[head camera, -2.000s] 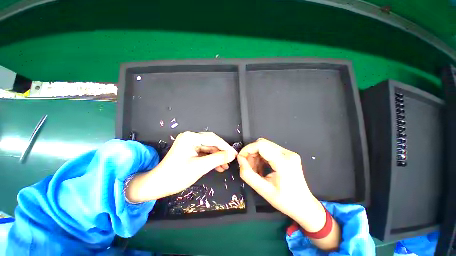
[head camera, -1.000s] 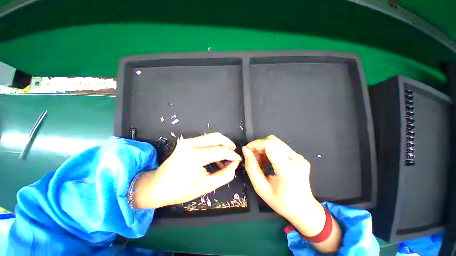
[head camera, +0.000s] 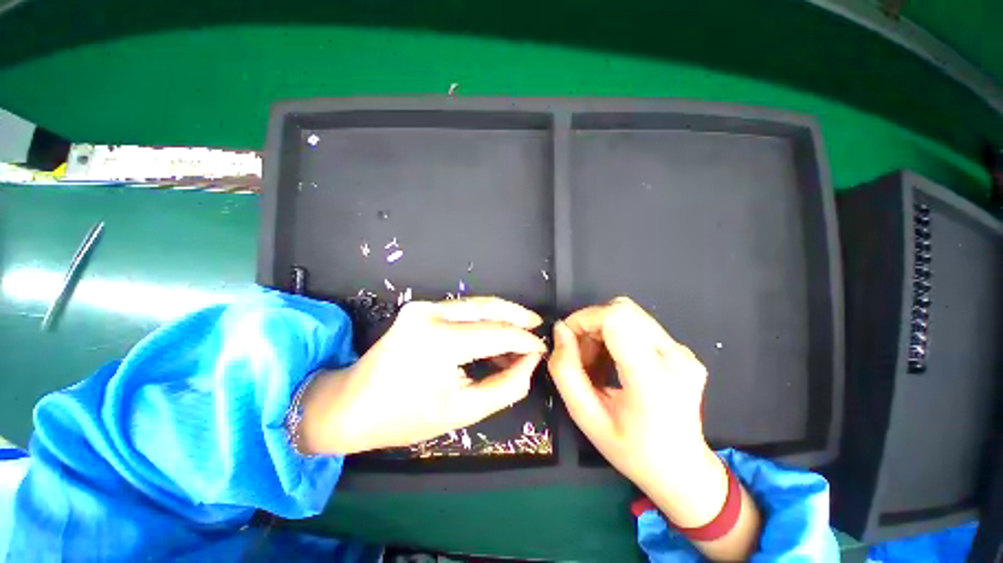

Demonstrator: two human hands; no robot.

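My left hand (head camera: pixel 440 374) and my right hand (head camera: pixel 632 390) meet fingertip to fingertip over the divider of the black two-compartment tray (head camera: pixel 561 198). A tiny dark part shows between the fingertips, mostly hidden by them. Which hand bears it is hard to tell. Tiny gold and silver metal pins (head camera: pixel 495 443) lie piled at the near edge of the left compartment, below my left hand. A few slivers lie farther up. Small black parts (head camera: pixel 368 308) heap beside my left hand, partly hidden by it and the sleeve.
A second black tray (head camera: pixel 957 440) stands at the right, with a column of small black parts (head camera: pixel 919 288) along its left side. A thin silver-grey tool (head camera: pixel 73 275), tweezers or pen, lies on the green bench at left. A pale strip (head camera: pixel 165 163) runs behind it. A green panel stands behind the trays.
The trays have shifted a little up and right in view. Both hands stay fingertip to fingertip and have moved slightly right in view.
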